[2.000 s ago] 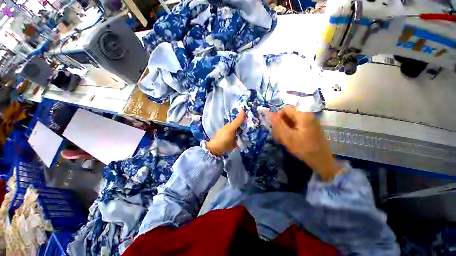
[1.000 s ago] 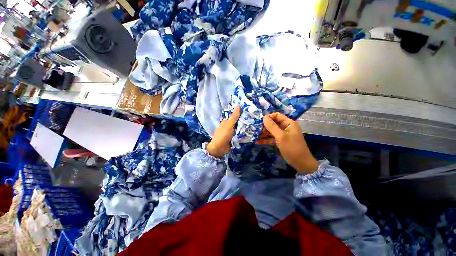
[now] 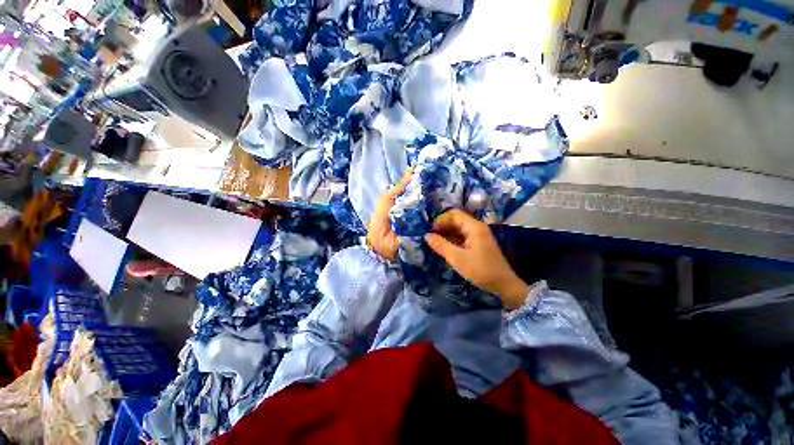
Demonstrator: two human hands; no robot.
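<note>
A blue-and-white floral garment piece point(image 3: 444, 178) is gathered between my hands at the table's front edge. My left hand point(image 3: 384, 219) holds its left side, with the fingers partly hidden behind the cloth. My right hand point(image 3: 470, 250) pinches the cloth at its lower right with thumb and forefinger. The pale wrong side of the fabric point(image 3: 379, 165) hangs at the left of my hands. More of the cloth spreads on the table towards the machine head.
A sewing machine point(image 3: 731, 26) stands at the upper right, its presser foot area left of the head. A fabric bundle point(image 3: 348, 39) lies behind my hands. More floral cloth point(image 3: 252, 304) hangs at the left. A grey machine housing point(image 3: 196, 78) and blue crates point(image 3: 122, 356) are farther left.
My right hand has moved left and down, closer to my left hand. The printed cloth between the hands is now bunched up and covers my left fingertips.
</note>
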